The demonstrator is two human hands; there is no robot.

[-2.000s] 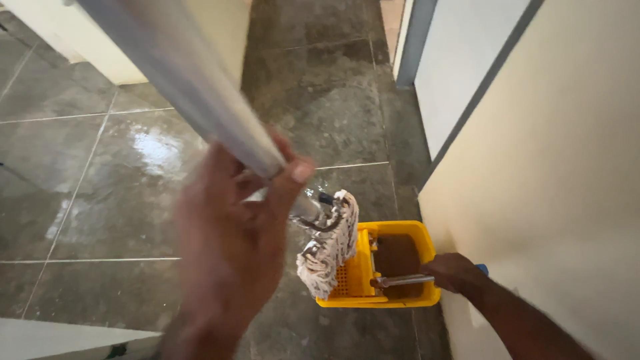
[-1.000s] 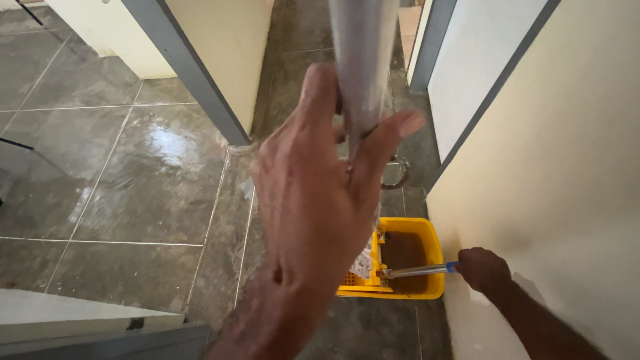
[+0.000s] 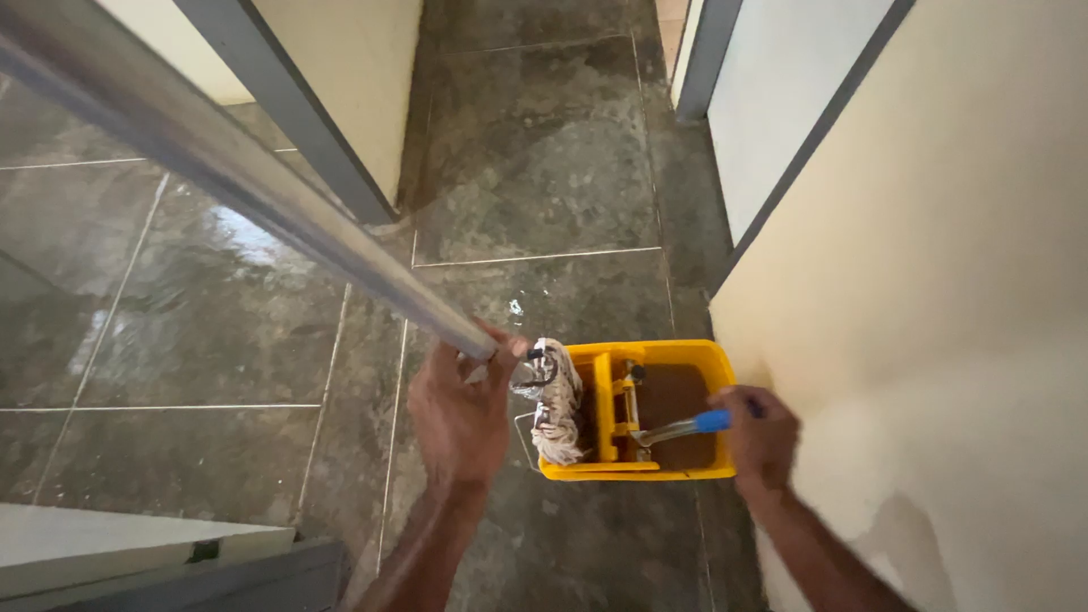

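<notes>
My left hand (image 3: 467,399) grips the lower part of a metal mop handle (image 3: 280,221), which slants up to the upper left. Just beyond the fingers, the off-white string mop head (image 3: 558,408) lies at the left end of a yellow mop bucket (image 3: 595,473), in its wringer part. My right hand (image 3: 759,433) is closed on the blue grip of the metal wringer lever (image 3: 680,429), at the bucket's right edge. Brown water (image 3: 684,382) stands in the right part of the bucket.
A cream wall (image 3: 918,323) runs close along the right. At upper left stands a grey door frame (image 3: 297,110); another grey frame (image 3: 710,59) is at upper right. The grey tile floor (image 3: 544,170) looks wet. A door edge (image 3: 170,557) shows at lower left.
My left hand has moved down, close to the mop head. The handle, upright one second ago, now leans to the left. The right hand stays on the lever.
</notes>
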